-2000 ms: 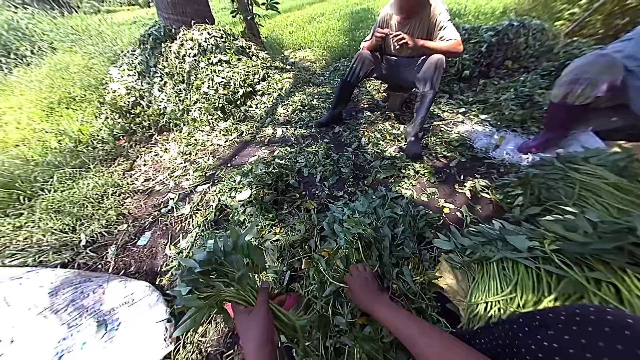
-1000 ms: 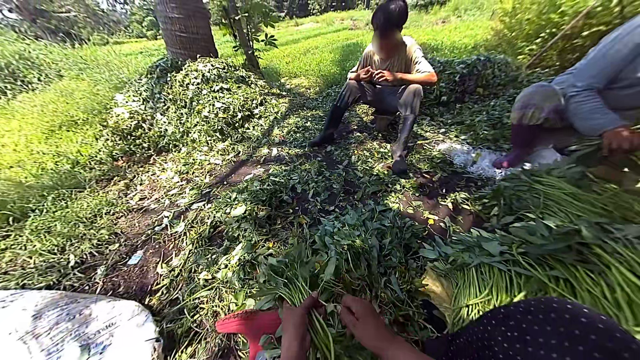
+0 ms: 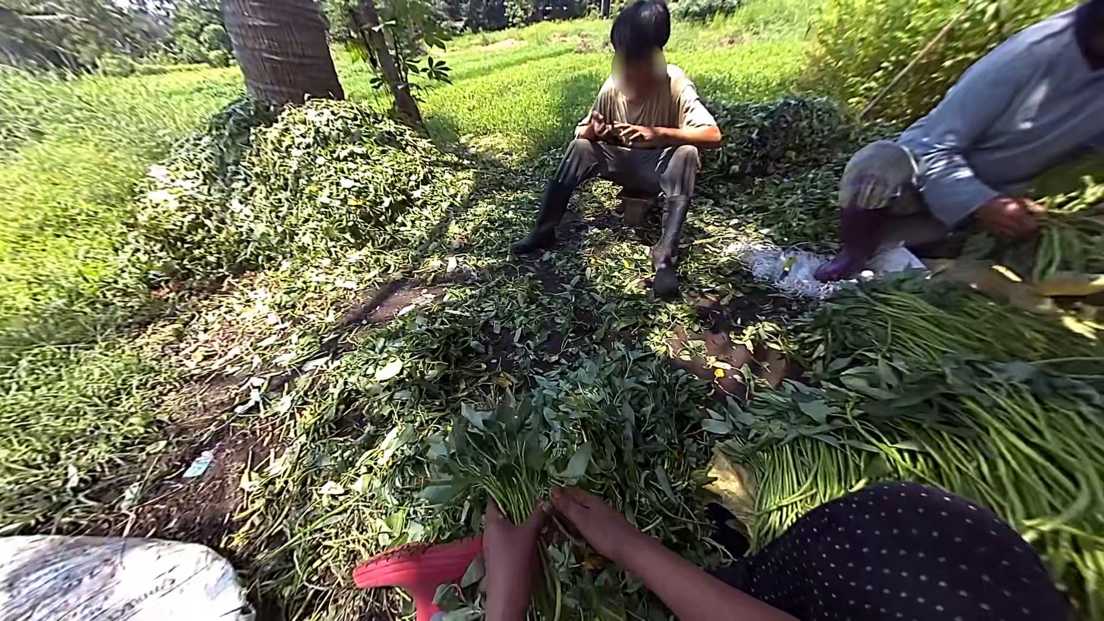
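My left hand (image 3: 512,539) is closed around a bunch of leafy green stems (image 3: 509,461), leaves pointing away from me and stems hanging below the fist. Close against its right side, my right hand (image 3: 576,516) has its fingers at the stems; whether it grips any of them cannot be told. Beneath and beyond both hands lies a heap of loose leafy greens (image 3: 630,414). To the right is a large pile of long-stemmed greens (image 3: 940,440), laid side by side.
A red boot (image 3: 418,565) shows left of my hands, a white printed sack (image 3: 112,578) at bottom left. One person (image 3: 642,129) sits ahead in dark boots; another (image 3: 975,138) at right handles greens beside white plastic (image 3: 793,267). A leaf mound (image 3: 336,172) lies by a tree trunk (image 3: 280,52).
Two seconds ago my hands were apart, the bunch in the left; now they are together at its stems. The view has tilted up. The person at right has come further into view.
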